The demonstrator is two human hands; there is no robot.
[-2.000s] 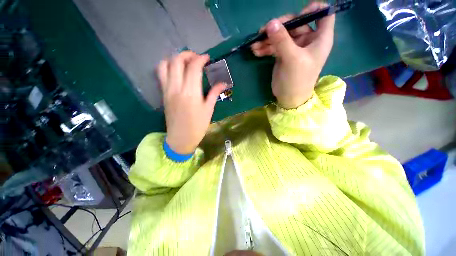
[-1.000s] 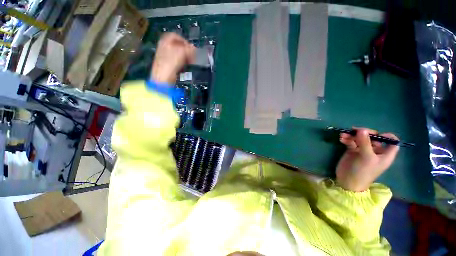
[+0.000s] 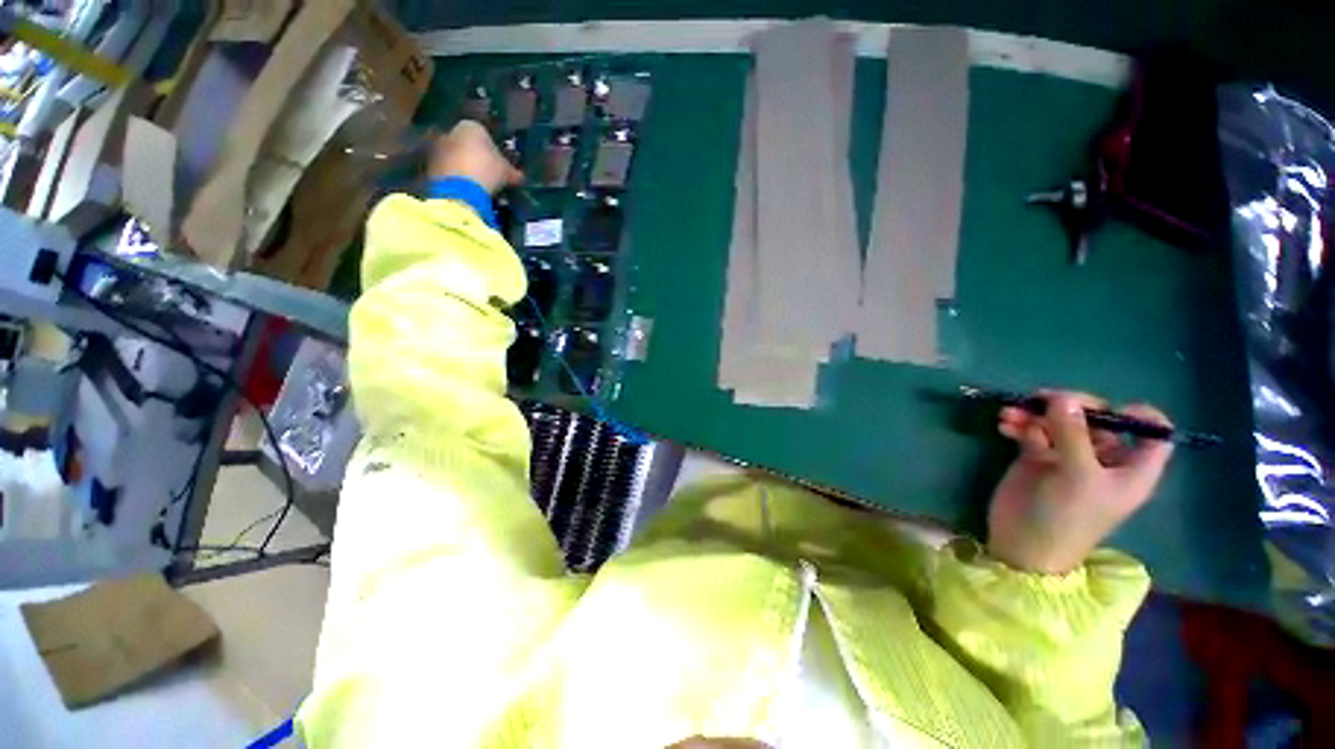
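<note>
My left hand (image 3: 472, 157), with a blue wrist strap, reaches over the left part of a clear blister tray (image 3: 640, 242). Its fingertips are hidden or too small to tell whether they hold anything. The tray's pockets hold several small modules (image 3: 616, 161), some silver-grey, some dark. My right hand (image 3: 1072, 461) holds slim black tweezers (image 3: 1120, 423) low over the mat at the right, the fine tip pointing left. Long matte grey strips (image 3: 798, 220) lie overlapping on the green mat between my hands.
A small silver-white piece (image 3: 637, 338) lies at the tray's edge. A dark object with a red edge (image 3: 1157, 161) and a small metal part (image 3: 1079, 198) stand at the far right. A shiny clear bag (image 3: 1296, 293) lies along the right edge. Cardboard (image 3: 278, 132) is at the far left.
My left hand left the module under its fingers, crossed to the tray and moved further left in it. My right hand moved right with the tweezers. The view swung left.
</note>
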